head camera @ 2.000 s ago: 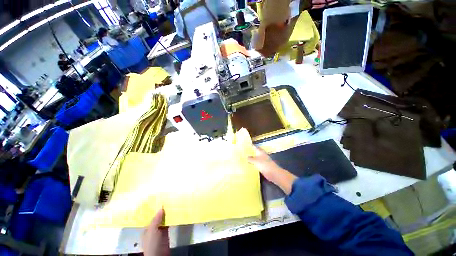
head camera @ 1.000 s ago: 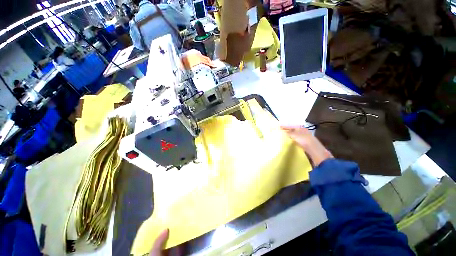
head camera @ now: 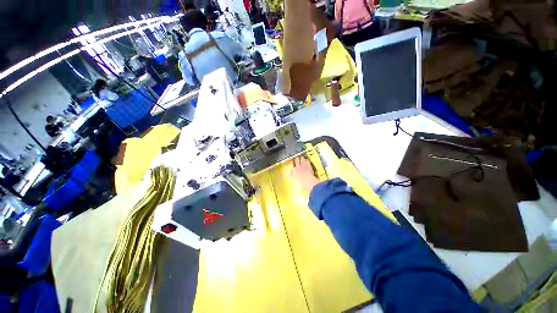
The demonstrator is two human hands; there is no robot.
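A yellow panel (head camera: 287, 257) lies flat on the machine bed, with a thin dark line running down it. Its far end is at the clamp frame (head camera: 327, 160) under the white pattern sewing machine (head camera: 211, 211). My right hand (head camera: 303, 173) lies on the panel's far part beside the machine head, palm down with the fingers pointing away. It presses on the sheet and grasps nothing that I can see. My left hand is not in view.
Folded yellow-khaki layers (head camera: 137, 244) lie left of the machine. Dark brown pieces (head camera: 467, 205) lie at the right, with a metal tool and black cord on them. A control screen (head camera: 389, 76) stands behind. A person in light blue (head camera: 211, 54) is in the background.
The panel has moved further in beside the machine head and now lies flat. My right hand has moved left and away from me onto it. My left hand has left the picture.
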